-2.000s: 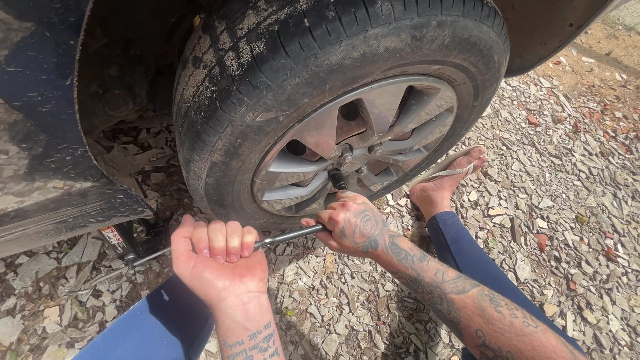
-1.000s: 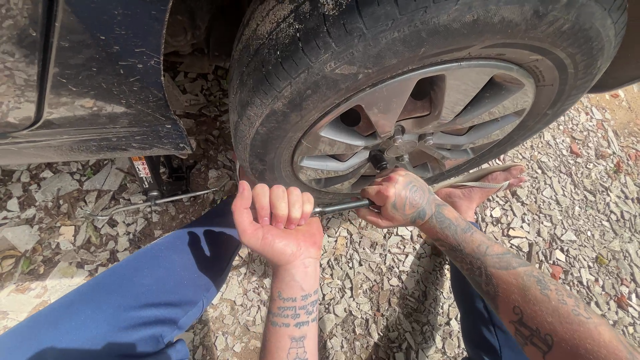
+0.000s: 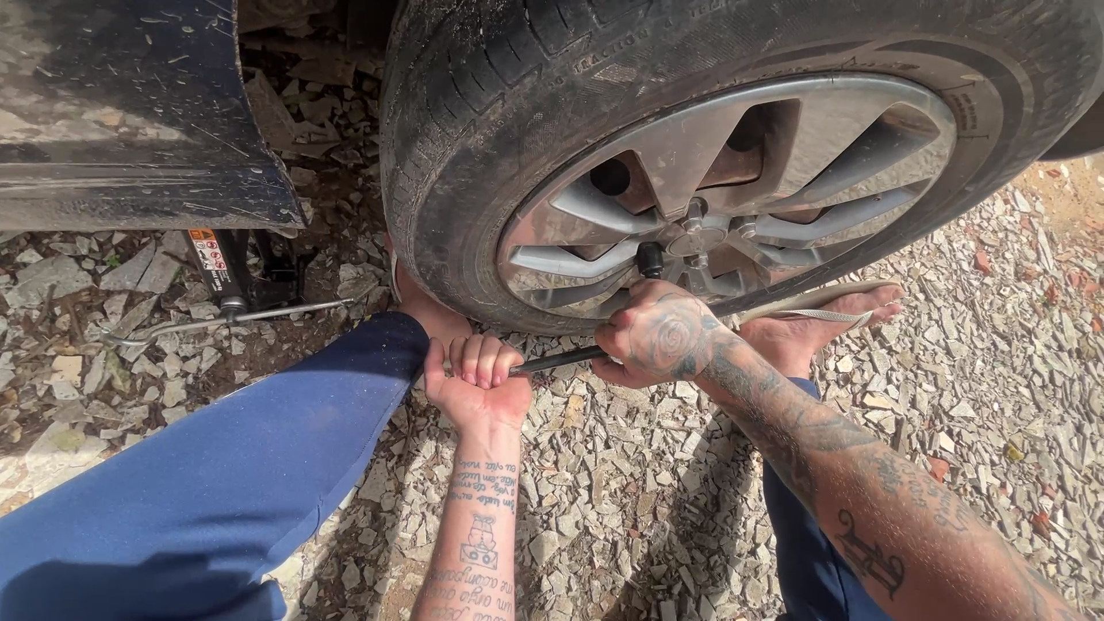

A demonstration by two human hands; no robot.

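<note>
A dusty alloy car wheel (image 3: 681,155) with a black tire (image 3: 457,172) fills the top of the head view. My left hand (image 3: 479,375) is closed, palm up, around the outer part of a metal wrench bar (image 3: 561,359). The back of my right hand (image 3: 660,332) faces me as it grips the bar's wheel end, close under a black socket (image 3: 649,259). That socket sits at a lug position left of the hub center. Lug nuts (image 3: 694,211) show at other positions around the hub. My right hand hides the joint between bar and socket.
Left of the tire, a jack (image 3: 226,267) with warning stickers stands under the dark car body's sill (image 3: 147,194); a bent metal rod (image 3: 285,311) extends from it. My sandaled feet (image 3: 798,332) are by the tire, on loose stone chips (image 3: 638,483).
The view has moved closer to the wheel. Both hands stay on the bar throughout. More of the jack and its rod shows than two seconds ago.
</note>
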